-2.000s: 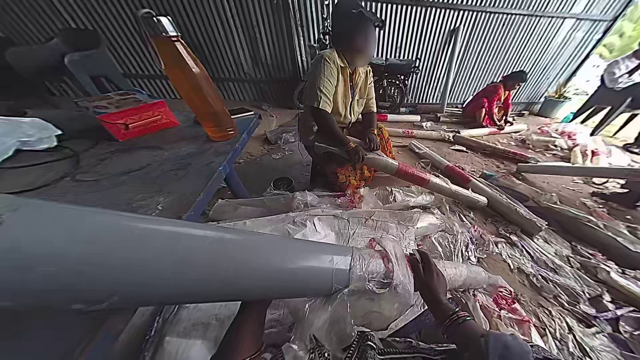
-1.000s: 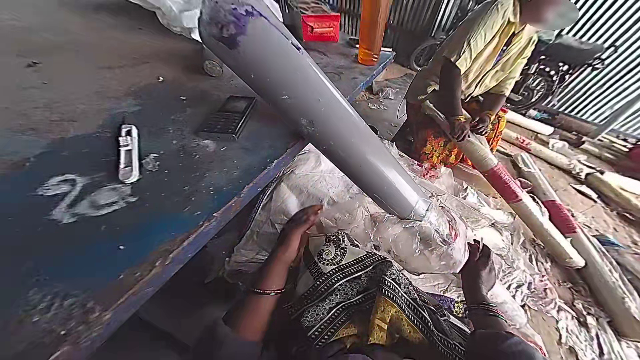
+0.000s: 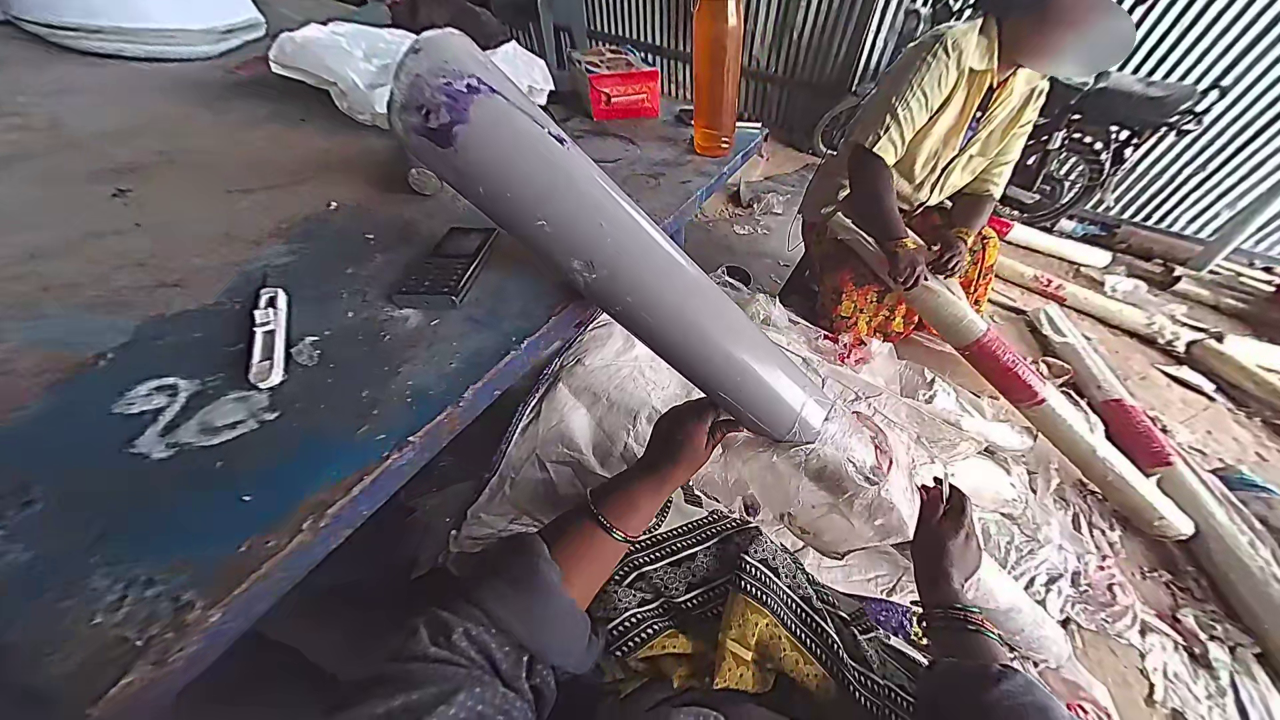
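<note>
A long grey tube [image 3: 640, 270] with a purple patch at its upper end slants from over the table down to my lap. Clear plastic wrap [image 3: 860, 460] is bunched around its lower end. My left hand [image 3: 690, 435] is at the underside of the tube near that end, its fingers partly hidden behind it. Beside the wrapped end, my right hand [image 3: 945, 540] has its fingers pinched together at a small pale piece, too small to name. White plastic sheeting [image 3: 570, 420] lies under the tube, above the patterned cloth [image 3: 740, 600] on my lap.
The blue-edged table [image 3: 400, 470] at left bears a white utility knife [image 3: 268, 338], a keypad phone [image 3: 447, 266], a red box [image 3: 622, 92] and an orange bottle [image 3: 716, 80]. A co-worker [image 3: 930, 130] sits ahead, holding a wrapped pole [image 3: 1010, 370]. More poles [image 3: 1140, 440] and plastic scraps lie at right.
The view has swung toward the table since the oldest frame. My left hand has moved in from beside the tube to its underside since one second ago.
</note>
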